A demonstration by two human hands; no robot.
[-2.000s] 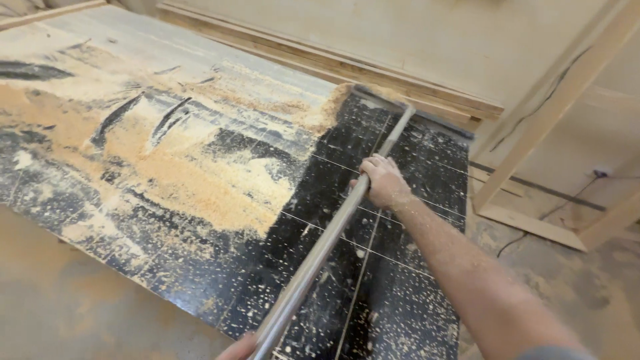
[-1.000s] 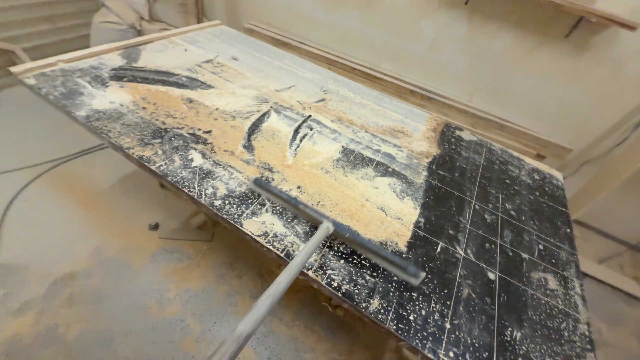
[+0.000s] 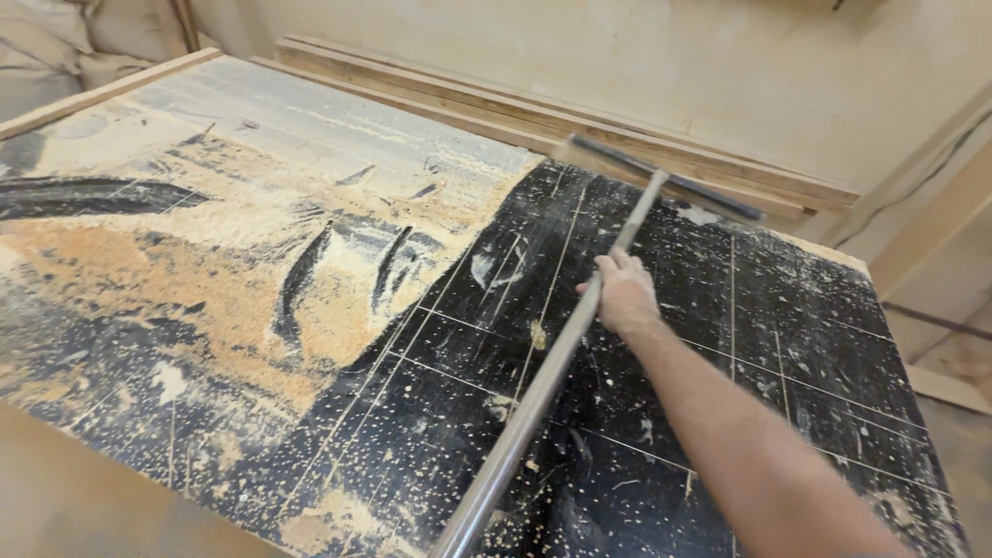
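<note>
My right hand (image 3: 626,293) is closed around the metal pole (image 3: 535,411) of a wide floor squeegee. The squeegee's dark head (image 3: 659,174) lies at the far edge of a large black panel table (image 3: 620,465), close to the wooden boards there. Scored lines and pale specks cover the black surface. Sawdust (image 3: 256,310) lies thick over the left part of the table, with dark streaks showing through it. The lower end of the pole runs out at the bottom of the view. My left hand is out of view.
Long wooden boards (image 3: 465,108) lie behind the table's far edge, along the wall. A wooden strip (image 3: 108,93) borders the far left edge. Filled sacks (image 3: 46,46) are at the upper left. A wooden frame (image 3: 938,225) and a cable stand at the right.
The squeegee head was over the near edge of the table one second ago and is now at the far edge. My right hand, out of view then, is back on the pole.
</note>
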